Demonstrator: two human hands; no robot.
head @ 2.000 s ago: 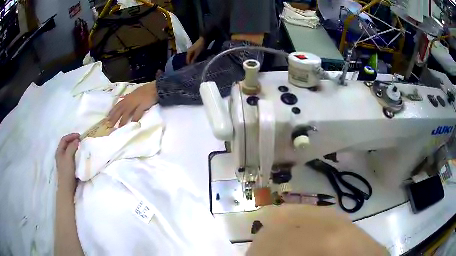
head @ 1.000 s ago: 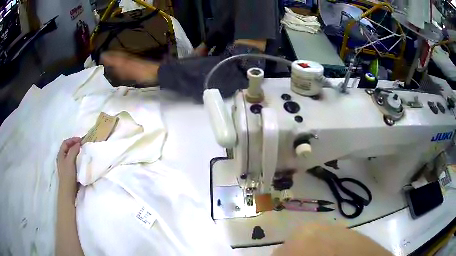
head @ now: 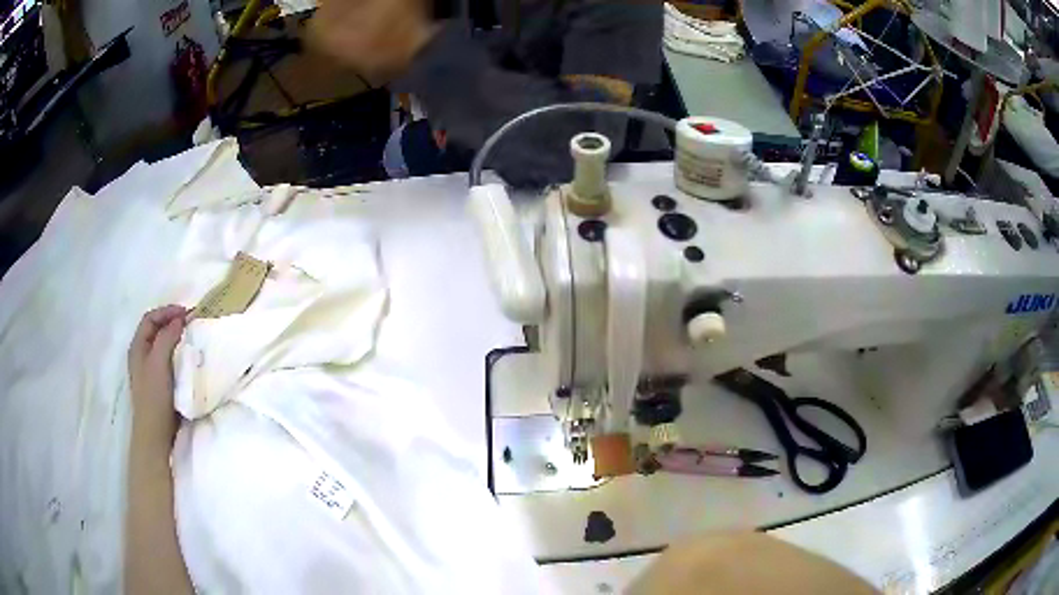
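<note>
White garment cloth [head: 348,442] covers the left of the table. My left hand [head: 158,331] is at the left, its fingers closed on the edge of a folded part of the cloth, beside the tan bundle ticket [head: 236,287]. A small white care label [head: 332,494] lies on the cloth below. At the bottom edge, right of the middle, a blurred skin-coloured shape shows, probably my right arm; my right hand itself is not visible. The presser foot [head: 577,439] stands over the needle plate [head: 528,454], away from the cloth.
The JUKI sewing machine [head: 813,267] fills the right. Pink thread snips [head: 714,463], black shears [head: 813,436] and a black phone [head: 991,451] lie by it. Another person's dark sleeve [head: 482,87] and blurred hand [head: 369,35] are behind the table, near a yellow frame [head: 801,81].
The other person's hand has lifted off the cloth and ticket and moved up and back, past the table's far edge. My left hand has hardly moved. The ticket is uncovered.
</note>
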